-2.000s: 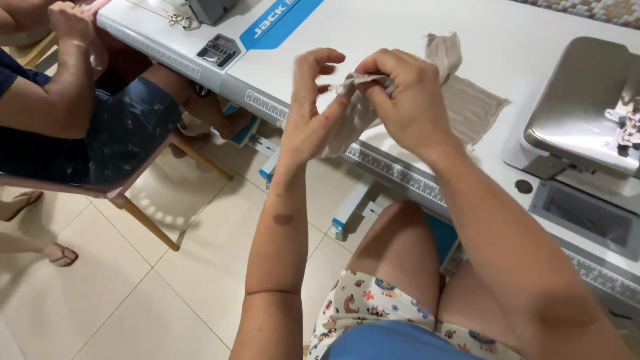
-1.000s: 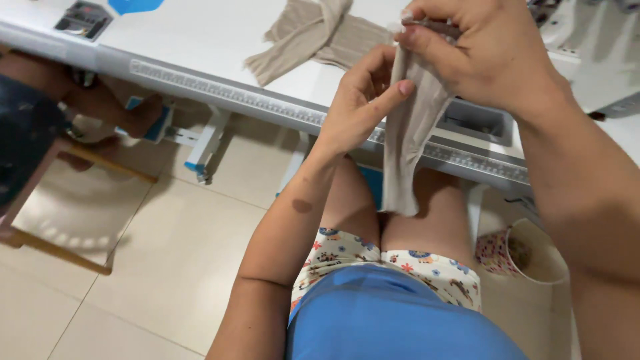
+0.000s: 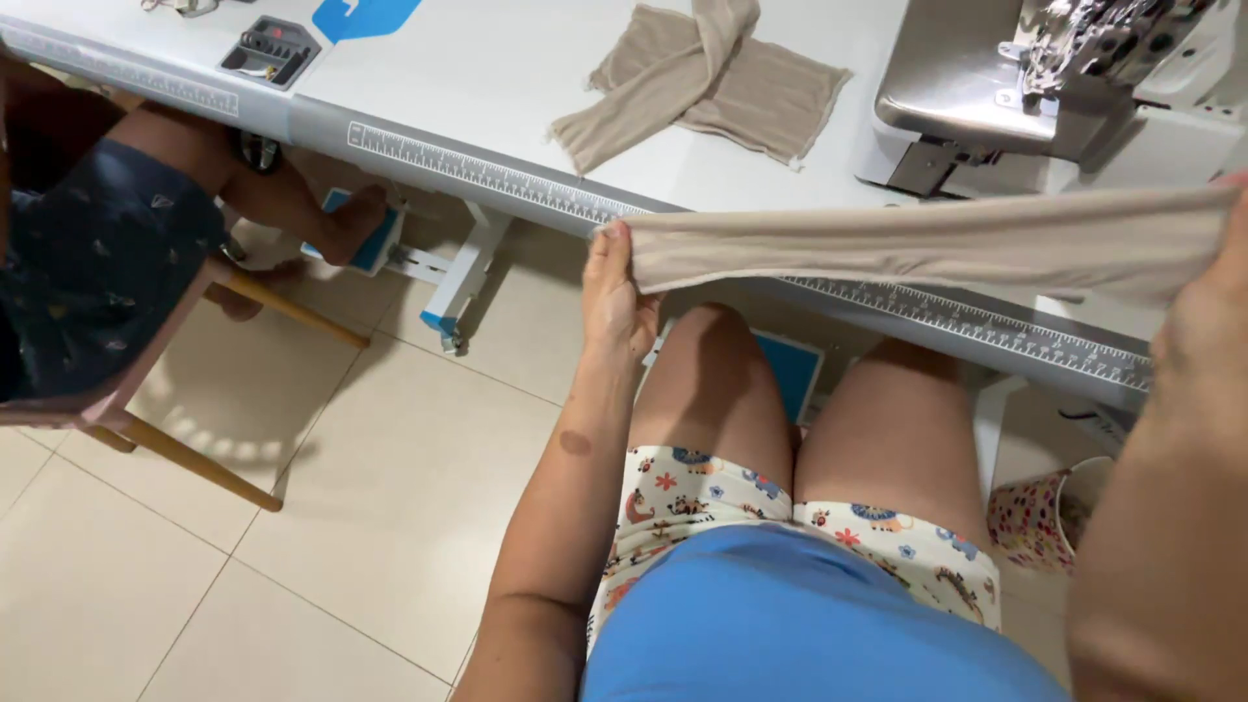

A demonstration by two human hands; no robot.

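A long beige strip of knit fabric [image 3: 907,242] is stretched sideways over the front edge of the sewing table. My left hand [image 3: 619,288] grips its left end between thumb and fingers. At the right edge of the view, my right hand [image 3: 1204,283] holds the other end and is partly cut off by the frame. More beige fabric pieces [image 3: 770,97] lie crossed over one another on the white tabletop, beyond the strip. An overlock sewing machine [image 3: 975,78] with a metal cover stands at the upper right, behind the held strip.
A printed ruler [image 3: 487,175] runs along the table's front edge. A small parts tray [image 3: 271,51] is set into the tabletop at upper left. Another person sits at left on a chair [image 3: 195,478]. Below the table are a blue pedal [image 3: 788,370] and a dotted bin [image 3: 1029,517].
My hands, close together in the earlier frames, are now far apart, the right one having moved right. The strip that hung down between them is now drawn out lengthwise.
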